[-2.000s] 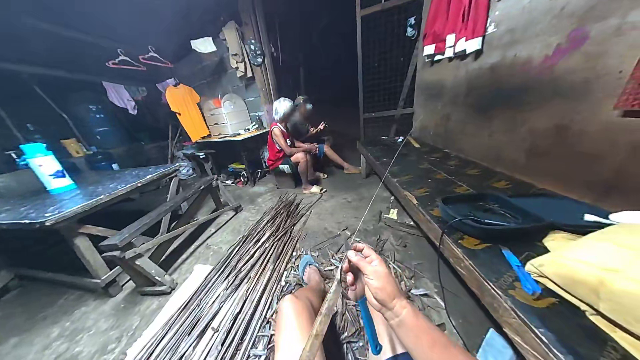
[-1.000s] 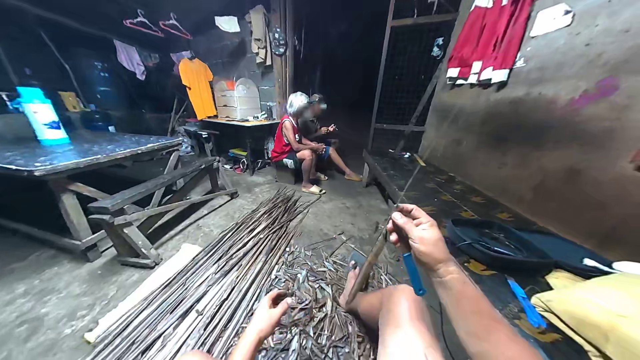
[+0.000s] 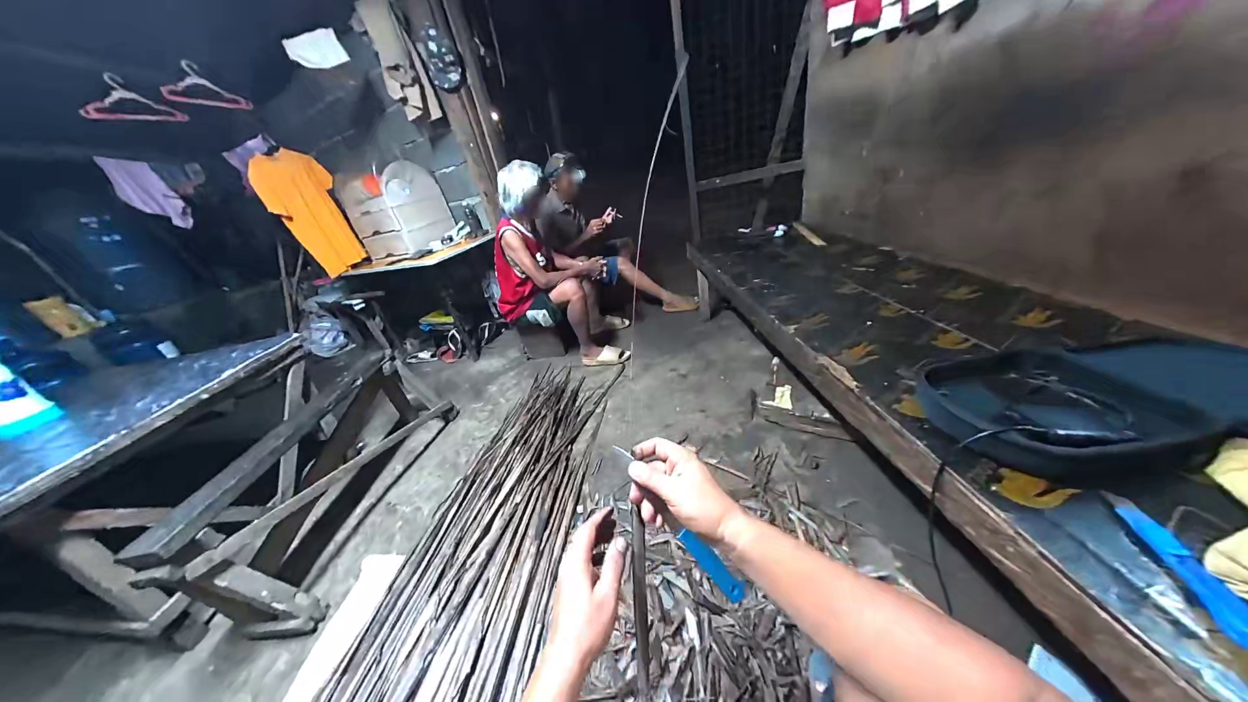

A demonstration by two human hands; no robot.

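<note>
My right hand pinches a thin pale strip that rises and bends over above it; a dark flat stalk extends below the fingers. A blue handle, its tool type unclear, juts out beneath the same hand. Just left of the stalk, my left hand is raised with thumb and fingers apart, apparently holding nothing. A long bundle of dry brown stalks lies on the floor to the left. Dry shavings are scattered under my hands.
Two people sit low ahead. At left stand a table and a wooden bench. A low platform runs along the right wall, bearing a black round-edged case and a blue strip. A black cord hangs over its edge.
My left hand, low and away from the right hand one second ago, has come up beside the stalk. The right hand keeps its grip, and the pale strip now stands tall above it.
</note>
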